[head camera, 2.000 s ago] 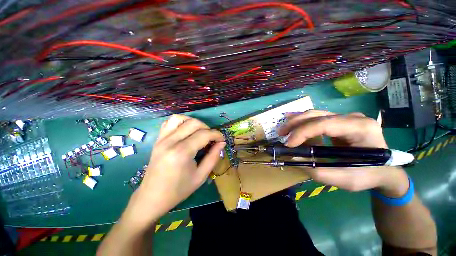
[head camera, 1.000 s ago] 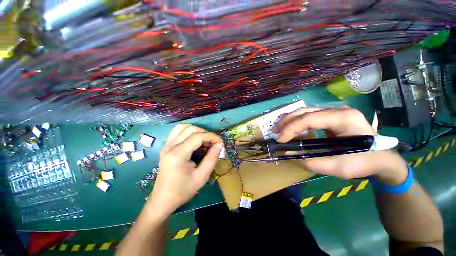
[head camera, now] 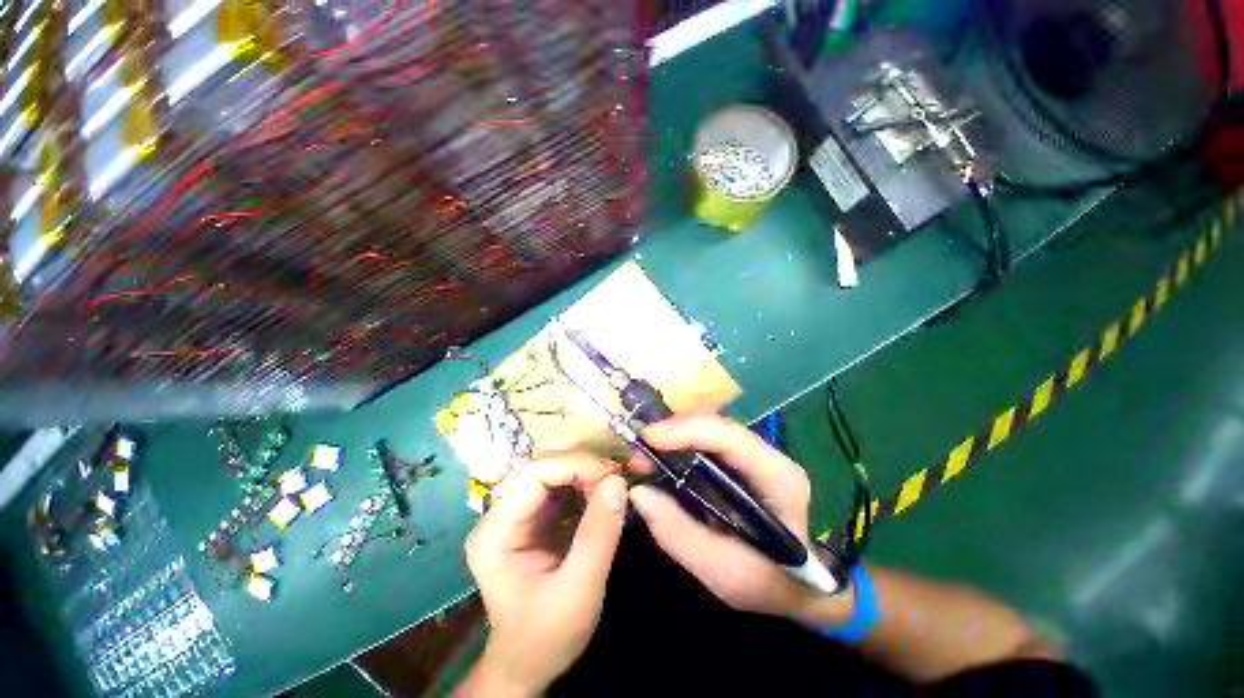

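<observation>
My right hand holds the black soldering iron with its pale rear end toward me. Its tip and the thin feed tube beside it point up and left over the tan work board. My left hand is at the board's near edge, thumb and forefinger pinched together close to my right fingertips. Something thin and dark, perhaps a lead wire, shows between the hands; the pinch itself is too blurred to tell. The circuit board strip lies on the left part of the board, with thin leads spreading from it.
Stacked battery trays fill the upper left. A solder waste tin and black box stand beyond the board. Board assemblies with white cells and a clear plastic tray lie at left. Striped tape marks the floor.
The view has turned right. My left hand has left the circuit board strip and moved close to my right hand. The iron has been drawn away from the strip and tilted, tip upward in view.
</observation>
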